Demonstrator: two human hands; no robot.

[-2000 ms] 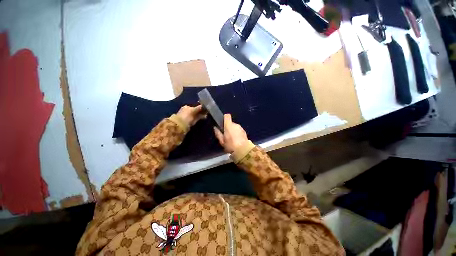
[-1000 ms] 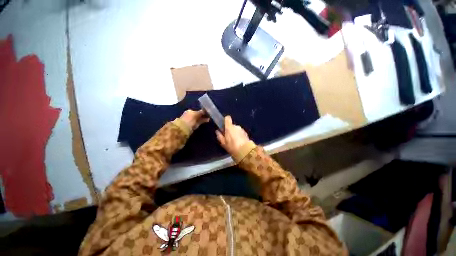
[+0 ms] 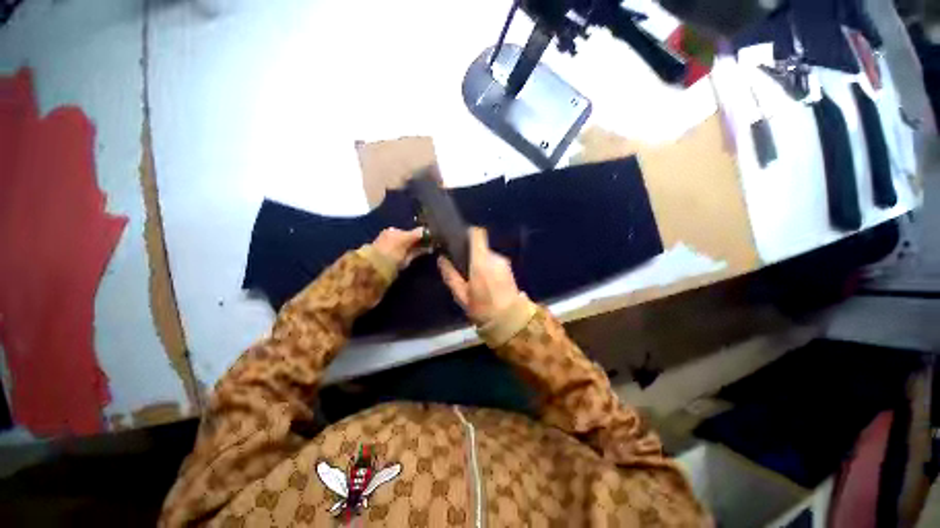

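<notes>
A stack of dark navy cut panels (image 3: 577,211) lies along the table's near side, with a curved upper left edge. My right hand (image 3: 484,281) is closed on the near end of a flat grey steel bar (image 3: 443,217), which is blurred and slants up and left over the stack. My left hand (image 3: 400,245) is closed beside the bar, with a small bit of green showing at its fingers. This looks like the awl's handle (image 3: 425,235); its point cannot be seen. A tan cardboard piece (image 3: 394,163) lies partly under the stack's upper edge.
The cutting machine's grey baseplate (image 3: 531,108) stands just beyond the stack. Coral-red pieces (image 3: 52,258) lie at far left. Brown underlay paper (image 3: 706,206) shows at right, then a small grey bar (image 3: 763,142), narrow dark pieces (image 3: 837,165) and a metal clamp (image 3: 792,77).
The bar's far end has risen slightly and the bar is now blurred by motion. My right hand has shifted a little. My left hand stays at about the same spot.
</notes>
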